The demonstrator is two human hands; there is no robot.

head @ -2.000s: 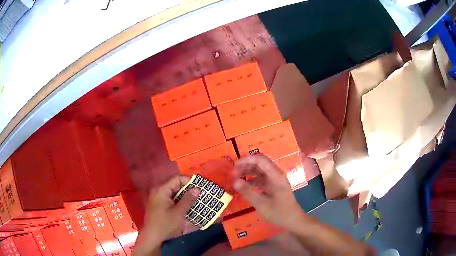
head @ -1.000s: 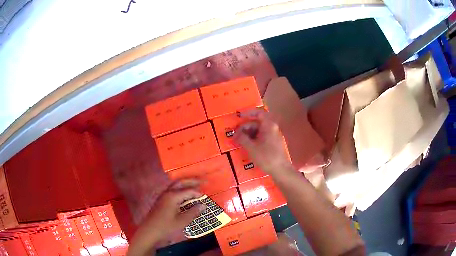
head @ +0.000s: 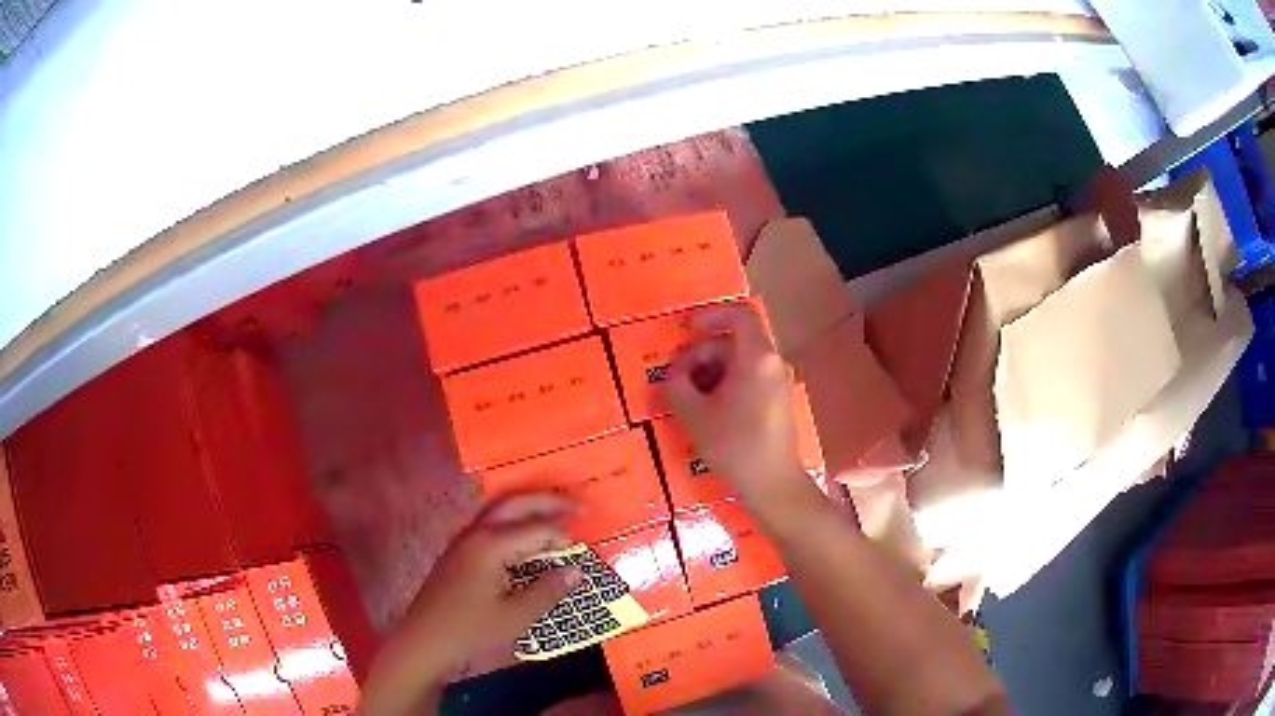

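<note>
Orange product boxes (head: 536, 404) lie in two columns in front of me, with one more box (head: 692, 655) at the near end. Small black labels show on several boxes of the right column and on the near box. My left hand (head: 483, 585) holds a bent yellow label sheet (head: 576, 610) with a grid of black labels, over the near left boxes. My right hand (head: 731, 406) is over the second box of the right column, fingers curled, beside a black label (head: 657, 374) on it. Whether its fingertips hold a sticker cannot be told.
Rows of orange boxes (head: 252, 636) stand at the left. A torn brown carton (head: 1077, 364) is at the right. A white shelf with a wood-coloured edge (head: 462, 133) crosses above. A blue-rimmed container with red contents (head: 1209, 602) is at the lower right.
My right hand has moved from near the label sheet to the second box of the right column, where a black label now shows. My left hand still holds the sheet, slightly lower.
</note>
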